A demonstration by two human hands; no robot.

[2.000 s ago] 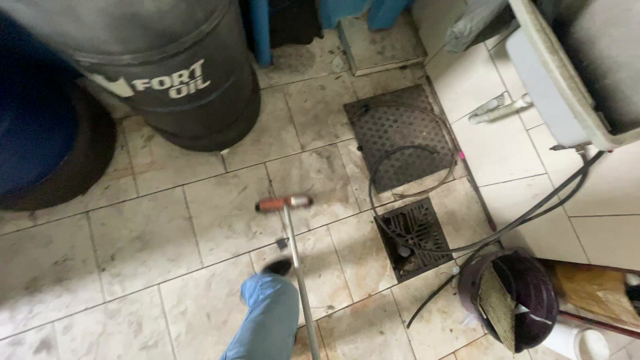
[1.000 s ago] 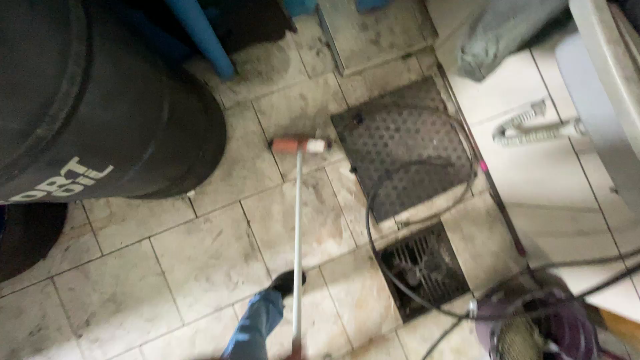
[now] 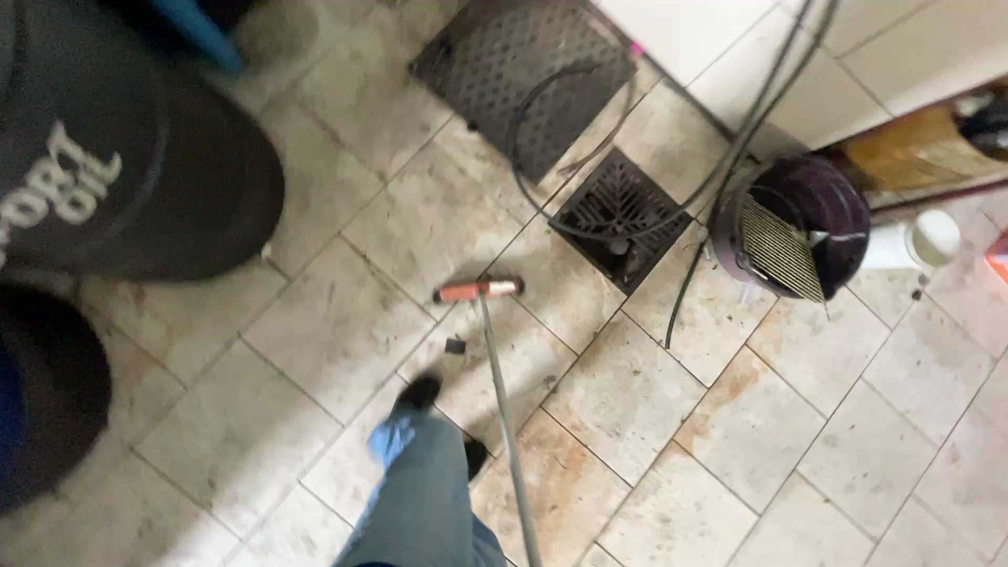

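Neither my left hand nor my right hand shows in the view. A long-handled floor tool with a narrow red-orange head (image 3: 479, 290) rests on the dirty pale tiles, and its thin metal handle (image 3: 504, 402) runs down past the lower edge of the frame. What holds the handle is hidden below that edge. My leg in blue jeans (image 3: 425, 480) and a dark shoe (image 3: 420, 391) are just left of the handle. A small dark square piece (image 3: 455, 346) lies on the tiles between the shoe and the tool's head.
Dark drums (image 3: 157, 173) stand at the left. A perforated metal floor plate (image 3: 528, 71) and a drain grate (image 3: 622, 216) lie ahead, crossed by a black hose (image 3: 516, 157). To the right are a dark purple bucket (image 3: 846, 213) holding a ribbed panel and a white container (image 3: 898, 245).
The view has swung and shifted. The tool's head was near the perforated plate's left edge one second ago; now it is farther from the plate, close to the shoe.
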